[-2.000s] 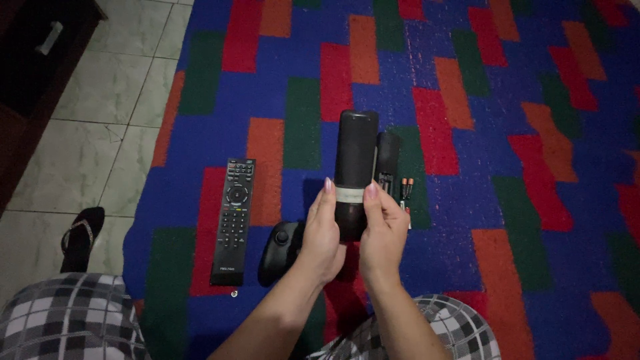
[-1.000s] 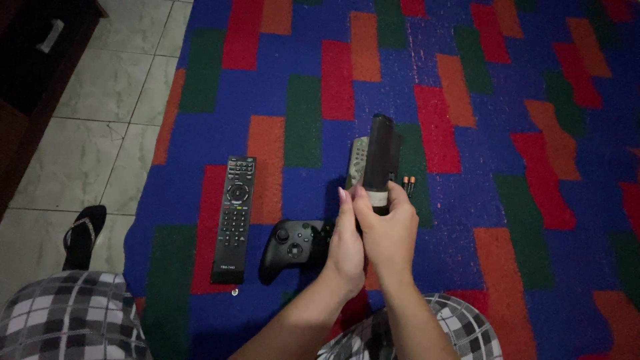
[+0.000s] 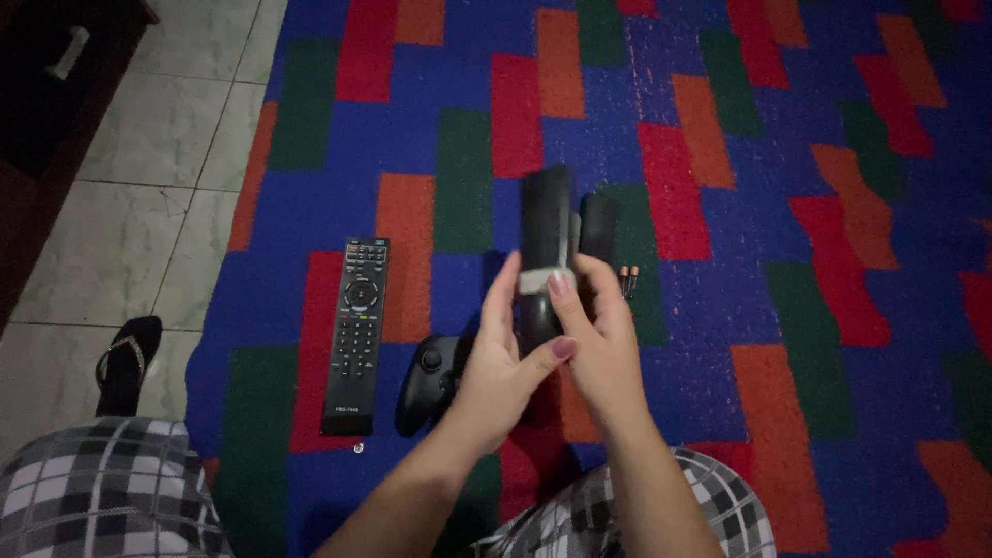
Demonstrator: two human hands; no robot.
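A dark, elongated case or device with a pale band (image 3: 546, 225) is held above the rug, blurred by motion; its exact kind is unclear. My left hand (image 3: 496, 356) grips its lower left side, and my right hand (image 3: 604, 333) holds its right side with the thumb on the band. Just behind my right hand lies a black remote control (image 3: 598, 225), partly hidden. Two small batteries (image 3: 628, 280) are on the rug right of my fingers. A black game controller (image 3: 430, 376) lies left of my left hand, partly covered by it.
A long black remote control (image 3: 358, 333) lies on the patterned rug (image 3: 697, 403) at the left, with a tiny shiny round object (image 3: 358, 448) below it. A flip-flop (image 3: 128, 364) and dark furniture (image 3: 70, 70) are on the tiled floor side.
Both hands have kept hold of the banded object and turned it about. It has moved left since one second ago, covering part of the game controller again.
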